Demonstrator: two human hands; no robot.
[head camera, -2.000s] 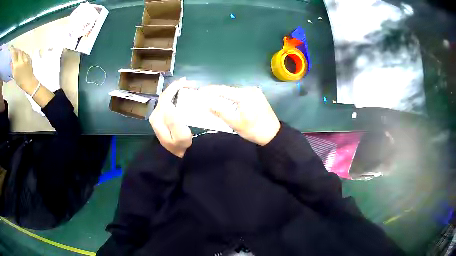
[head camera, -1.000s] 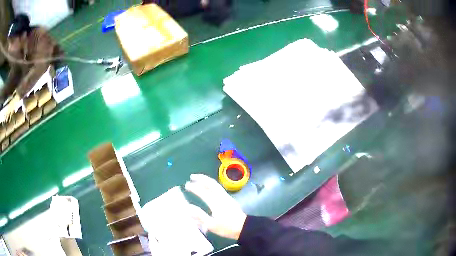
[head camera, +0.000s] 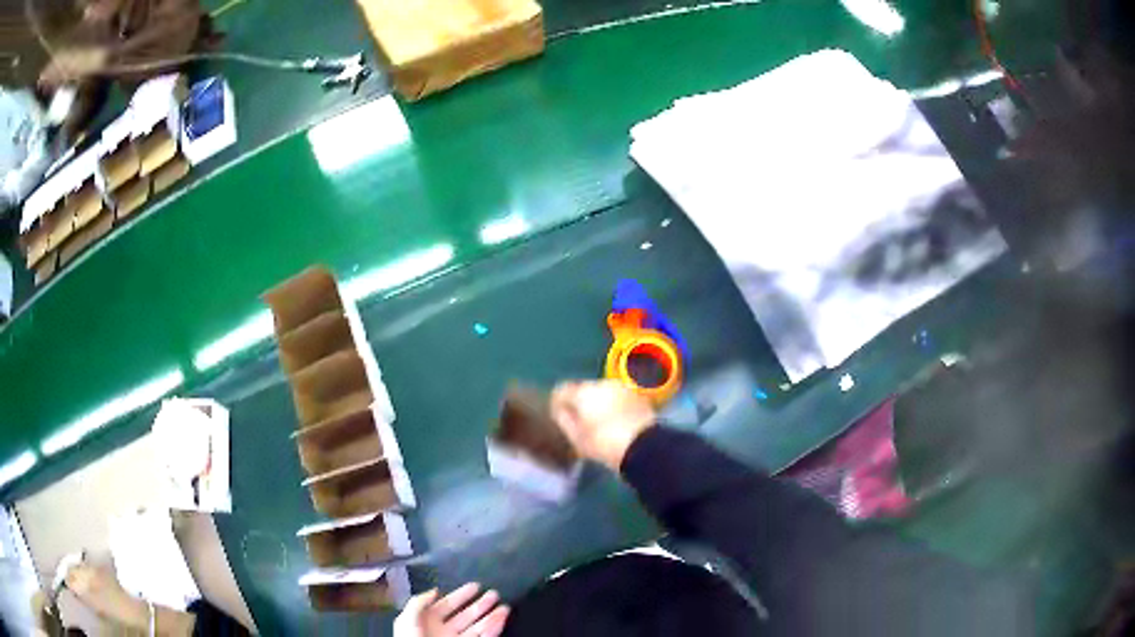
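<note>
My right hand (head camera: 604, 421) holds a small box (head camera: 533, 446) by its right side over the bench. The box is blurred, brown inside and white outside, with its opening showing. My left hand (head camera: 456, 612) is at the bottom edge, partly cut off, with fingers apart and nothing visible in it. A row of open small boxes (head camera: 339, 429) stands to the left of the held box, brown inside with white outer walls.
A tape dispenser (head camera: 646, 361) lies just beyond my right hand. A stack of large white sheets (head camera: 828, 205) lies at the right. A shipping carton (head camera: 457, 40) and more small boxes (head camera: 110, 178) are at the far side. A neighbour's hand (head camera: 106, 597) works at the lower left.
The white piece at my hands now shows as an open box held in my right hand. My left hand has come into view. The view has shifted, with bench items appearing higher and further right.
</note>
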